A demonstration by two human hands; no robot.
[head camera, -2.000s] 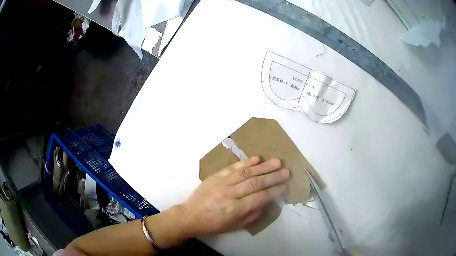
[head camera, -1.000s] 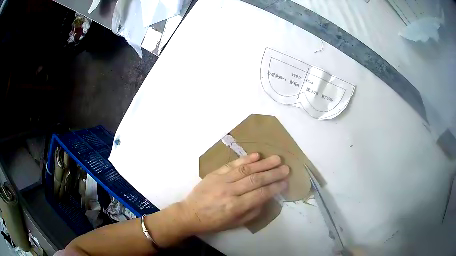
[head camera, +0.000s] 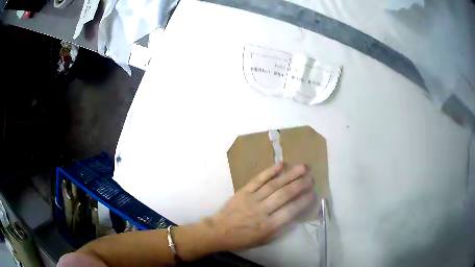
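Note:
A brown card [head camera: 304, 148] with clipped upper corners lies on the white table sheet [head camera: 177, 130]. A ragged white tape strip [head camera: 276, 146] runs down from its top edge. My left hand [head camera: 271, 203] lies flat on the card's lower part, fingers slightly apart, and hides much of it. A long thin silver blade [head camera: 324, 234] points up at the card's lower right edge; its lower end is cut off by the picture's bottom. My right hand is out of the picture. Small pale scraps or marks show between hand and blade, too blurred to tell.
A white double half-round paper pattern [head camera: 289, 75] lies beyond the card. A long grey rule [head camera: 333, 31] crosses the far side. A blue crate [head camera: 109, 195] with scraps stands at the lower left. White paper scraps [head camera: 138, 21] lie on the grey bench at the upper left.
The card has turned anticlockwise, its taped edge now at the top, and sits further right. The blade points more upright. The pattern and rule appear shifted left as the view moved.

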